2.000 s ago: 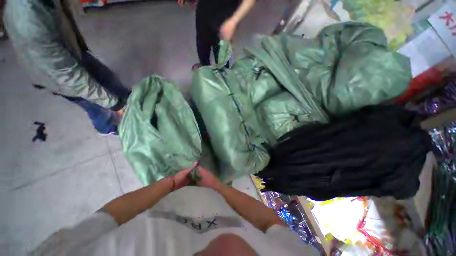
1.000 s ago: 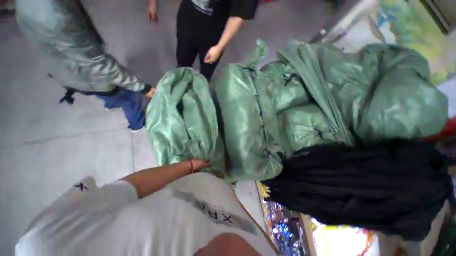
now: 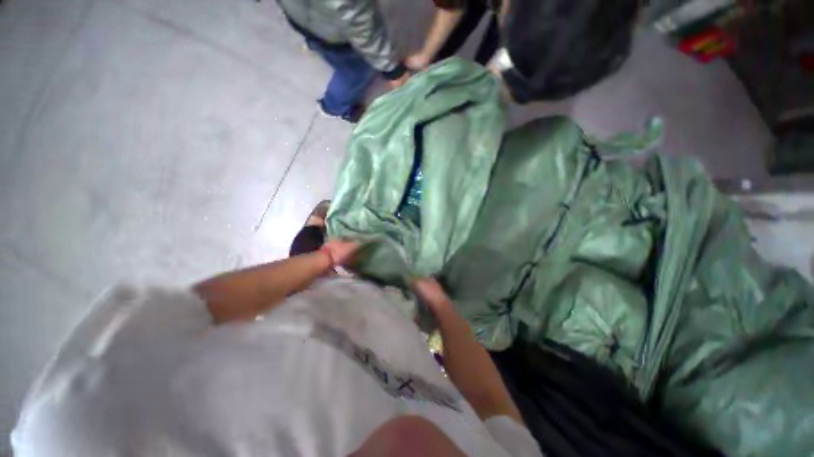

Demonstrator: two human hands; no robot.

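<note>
A bulging shiny green sack stands in front of me. Its mouth is partly open and dark blue, glossy goods show in the gap. My left hand has its fingers closed on the near edge of the sack's mouth. My right hand holds the same edge a little to the right, blurred, with the fingertips partly hidden. A stretch of green fabric runs between the two hands. A second green sack, closed with dark stitching, lies against the open one on its right.
More green sacks are piled at the right. Black cloth lies below them. One person's grey sleeve and another person's dark clothing are at the far side, hands at the open sack. Grey floor shows at left.
My right hand has come back onto the sack's edge. The view has turned, and the sack's mouth now shows goods inside. The other two people have come together at its far side.
</note>
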